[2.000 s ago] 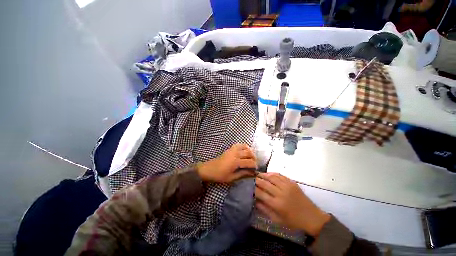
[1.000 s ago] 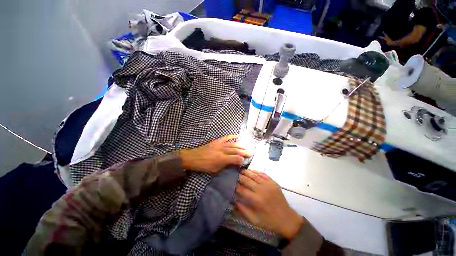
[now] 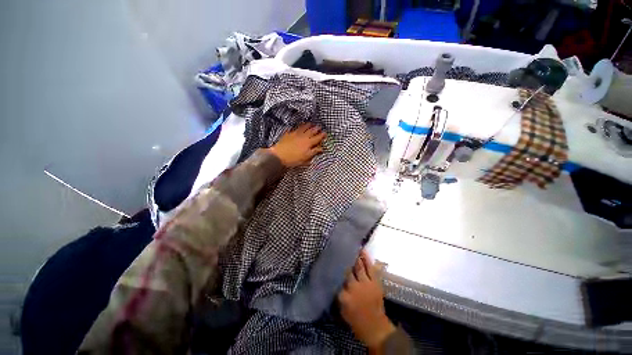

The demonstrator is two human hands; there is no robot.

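Observation:
The small-checked cloth [image 3: 332, 163] lies crumpled left of the needle and hangs over the table's front edge. A plain grey strip [image 3: 332, 256] runs along its right side up to the presser foot [image 3: 409, 173]. My left hand [image 3: 300, 145] lies on the checked cloth with fingers spread, well left of the needle. My right hand [image 3: 362, 295] is at the grey strip's right edge near the table's front. Its fingertips touch or pinch the edge; I cannot tell which. The white sewing machine head [image 3: 478, 118] stands at the right.
A plaid scrap [image 3: 540, 139] hangs over the machine head. A thread cone [image 3: 620, 87] stands at the upper right. A black flat rectangle [image 3: 606, 301] lies at the right. Dark navy cloth [image 3: 83, 291] is at the lower left. A grey marked band [image 3: 443, 305] runs along the table's front edge.
My left hand has moved up and away from the fingertips of my right hand onto the checked cloth. My right hand has moved down toward the table's front edge. The view has shifted.

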